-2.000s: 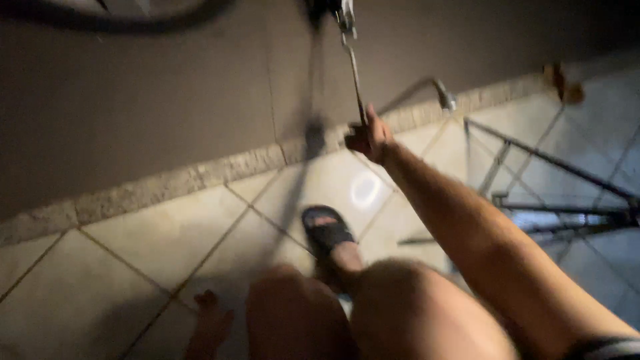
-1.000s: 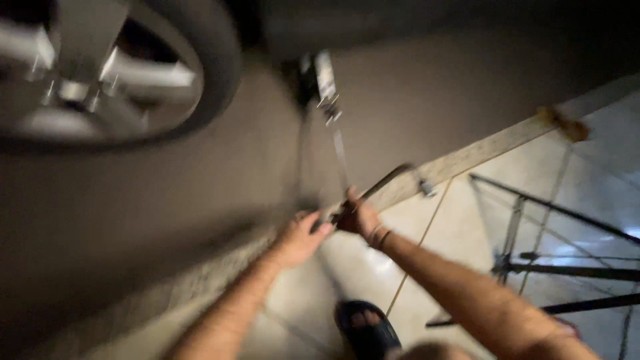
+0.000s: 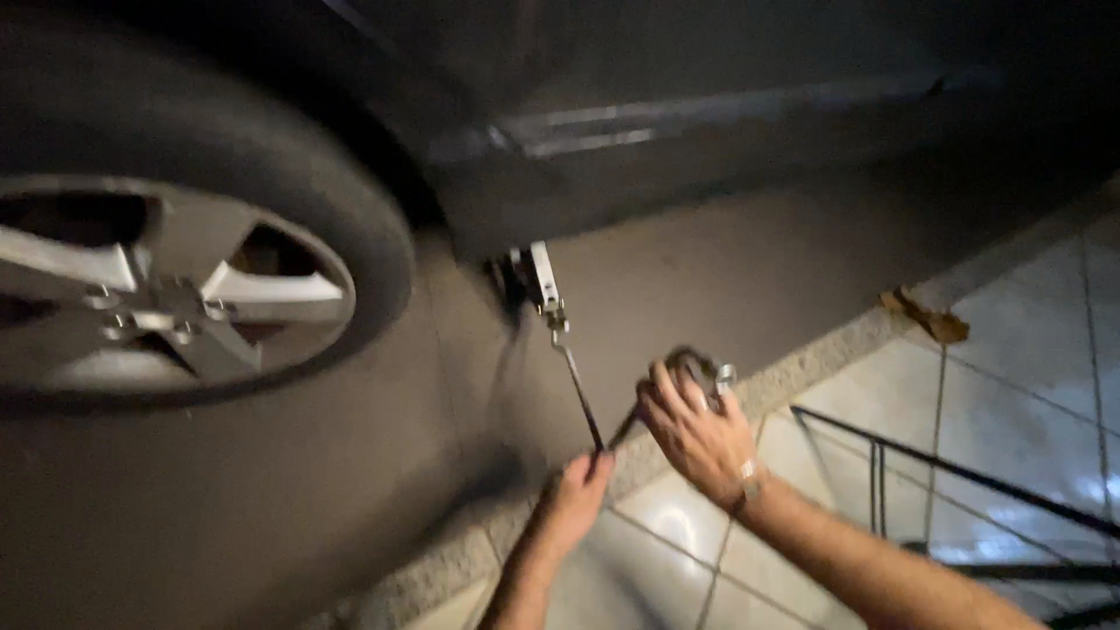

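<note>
A car jack [image 3: 541, 284] stands under the car's sill, just right of the wheel. From its end a thin metal crank rod [image 3: 578, 385] with a hooked tip runs down to my left hand [image 3: 577, 494], which is closed around the rod's near end. A dark bent wrench with a silver socket end [image 3: 725, 378] meets the rod there. My right hand [image 3: 696, 433], a bracelet at its wrist, lies over the wrench near its bend, fingers curled on it. The palm side of my right hand is hidden.
At left is a car wheel [image 3: 153, 319] with a silver alloy rim and lug nuts. The dark car body [image 3: 744, 157] spans the top. A stone edging strip [image 3: 822, 363] borders pale tiles. A brown dry leaf [image 3: 927, 317] and a black metal frame [image 3: 962, 468] lie at right.
My left hand has come up from low in the view to the rod. My right hand has moved from the rod's end along the wrench toward its socket end. The view now shows more of the car.
</note>
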